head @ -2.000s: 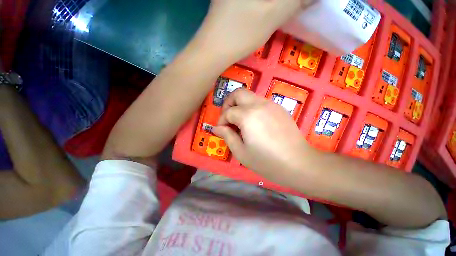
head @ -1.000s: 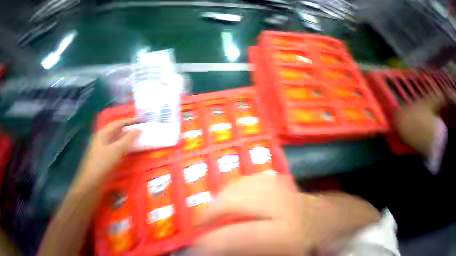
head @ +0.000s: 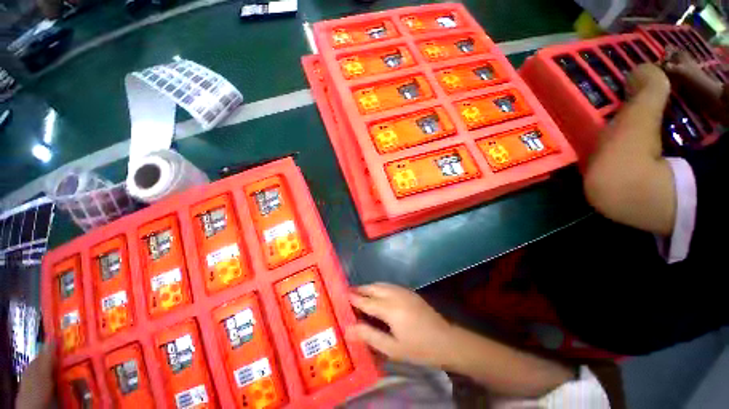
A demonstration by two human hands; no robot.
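Note:
A red-pink foam tray (head: 192, 299) lies in front of me, its lower edge cut off by the picture. Its pockets hold orange phone bodies (head: 276, 220) with open backs, and white labels show in most of them. My right hand (head: 404, 323) holds the tray's right edge, fingers at the rim. My left hand (head: 36, 379) is at the tray's left edge, small and partly cut off, its fingers mostly hidden. A label roll (head: 156, 176) stands behind the tray with its printed label strip (head: 188, 88) curling up and over.
Stacked foam trays (head: 352, 160) with orange phones lie at the centre back on the green bench (head: 416, 256). Another person's arm (head: 631, 184) reaches over trays of dark phones (head: 587, 88) at right. Clear film (head: 84, 196) lies at left, a dark phone (head: 269, 9) at the back.
My left hand has let go of the white label strip, which now stands at the roll behind the tray. My hands have moved to the tray's two sides. The view has shifted.

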